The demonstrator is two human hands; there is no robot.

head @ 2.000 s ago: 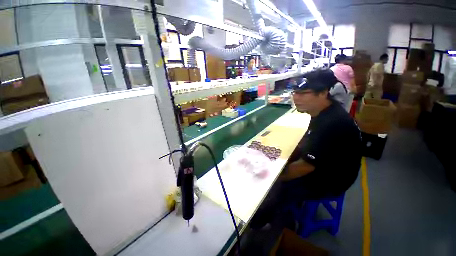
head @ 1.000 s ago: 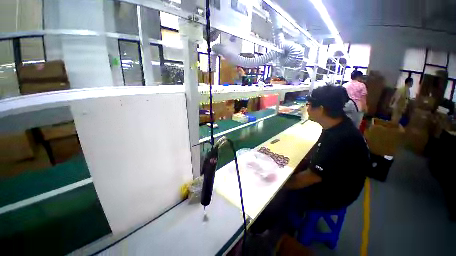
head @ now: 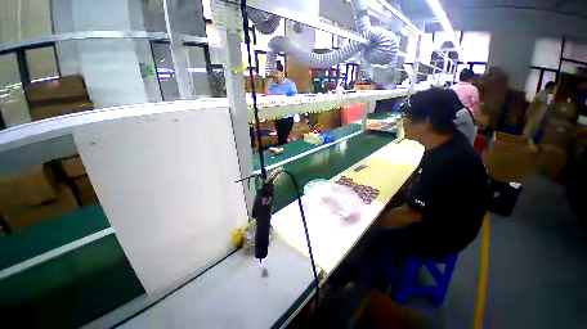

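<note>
Neither of my hands is in the picture. A black electric screwdriver (head: 262,222) hangs nose-down from a dark cord, its thin bit just above the white workbench top (head: 219,292). A tiny dark cluster, perhaps screws, (head: 264,272) lies on the top below the bit. A small clear bag with a yellow item (head: 239,238) is at the foot of the white divider panel (head: 161,193). The screwdriver's power cord (head: 305,222) loops down over the bench edge.
A person in black (head: 444,180) sits on a blue stool (head: 426,277) at the neighbouring bench. A crumpled plastic bag (head: 338,202) and reddish-brown parts (head: 360,189) lie there. A green conveyor (head: 302,177) runs behind. A brown carton (head: 380,311) is at the lower edge, dim and blurred.
The view has shifted, so the screwdriver and bench appear displaced. A person in light blue now shows beyond the conveyor. The screwdriver still hangs over the bench.
</note>
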